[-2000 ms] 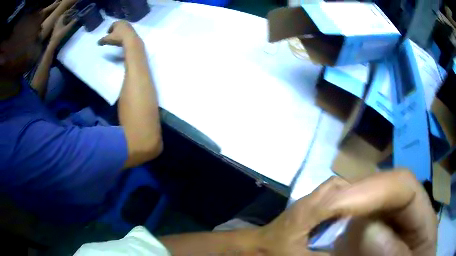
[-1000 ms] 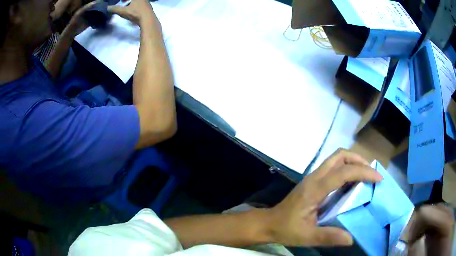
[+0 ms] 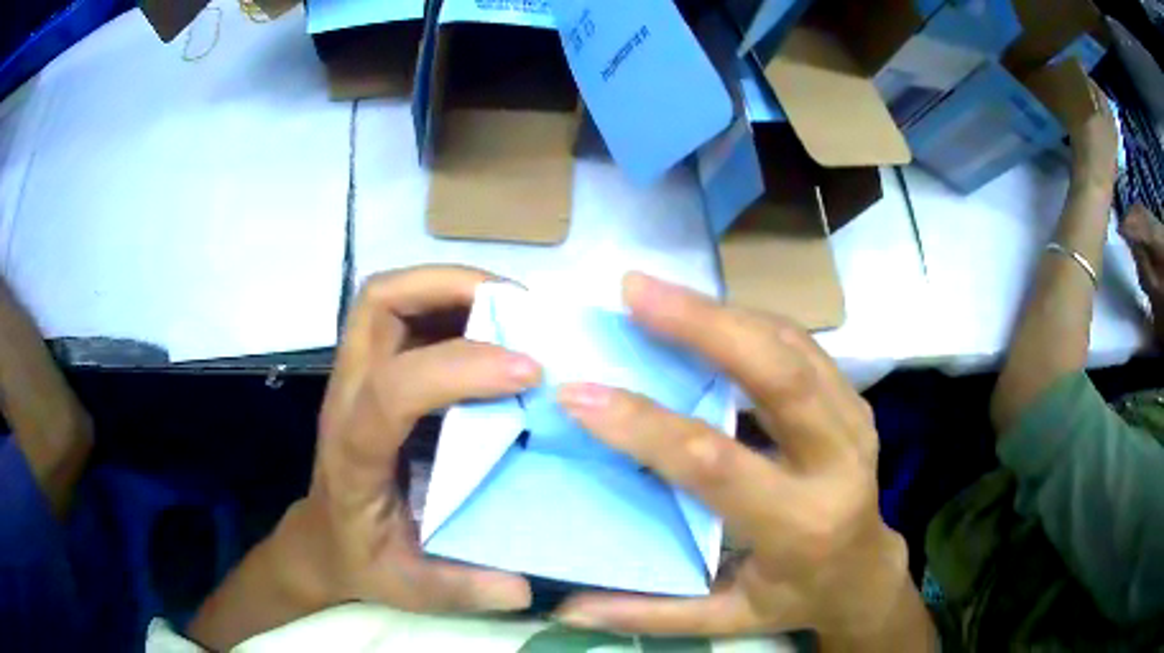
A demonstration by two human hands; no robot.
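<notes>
A light blue and white product box (image 3: 574, 510) is held between both hands at the bottom centre, its closed end with interlocking bottom flaps facing up towards me. My left hand (image 3: 396, 447) grips its left side, with fingertips on the top flap. My right hand (image 3: 766, 485) grips its right side, with fingers laid over the flaps near the middle. The rest of the box below is hidden.
Open cartons waiting (image 3: 498, 166) lie along the back of the white-covered bench (image 3: 166, 217), brown flaps towards me. A thin tan loop (image 3: 204, 32) is at the back left. Neighbours' arms are at the left edge and at the right (image 3: 1072, 242).
The view has swung to the right. The box end has come to the centre and faces up, with both hands now on it. More open cartons and a person on the right show.
</notes>
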